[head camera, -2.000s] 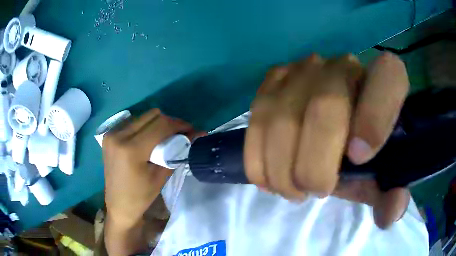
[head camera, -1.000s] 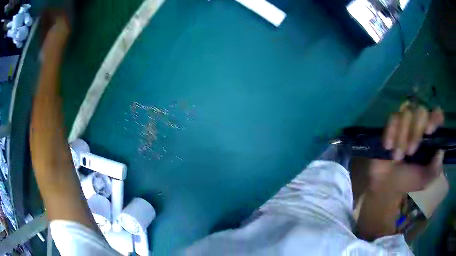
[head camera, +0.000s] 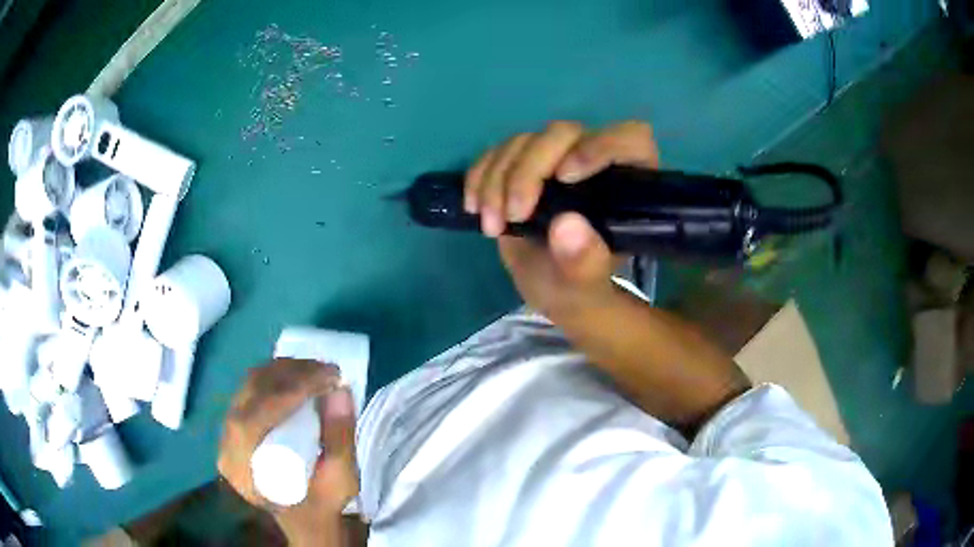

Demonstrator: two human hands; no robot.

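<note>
My left hand (head camera: 288, 417) is closed around the handle of a white fan unit (head camera: 333, 350), low in the picture near my shirt. The rounded handle end shows below the fingers and the wide head shows above them. My right hand (head camera: 561, 203) grips a black electric screwdriver (head camera: 662, 219). The thin bit (head camera: 395, 197) points left over loose screws (head camera: 286, 80) on the green bench. The tool and the fan unit are apart. Whether a screw sits on the bit is too small to tell.
A pile of white fans (head camera: 94, 283) lies at the left. A pale edge rail (head camera: 139, 45) runs at the upper left. A black box with a silvery face (head camera: 820, 15) stands at the upper right. The cord (head camera: 801, 219) curls behind the tool. Brown cardboard (head camera: 796, 369) shows at the lower right.
My left hand has come back from the far left over the rail and now holds a fan unit. My right hand has moved the screwdriver left, to the middle of the picture.
</note>
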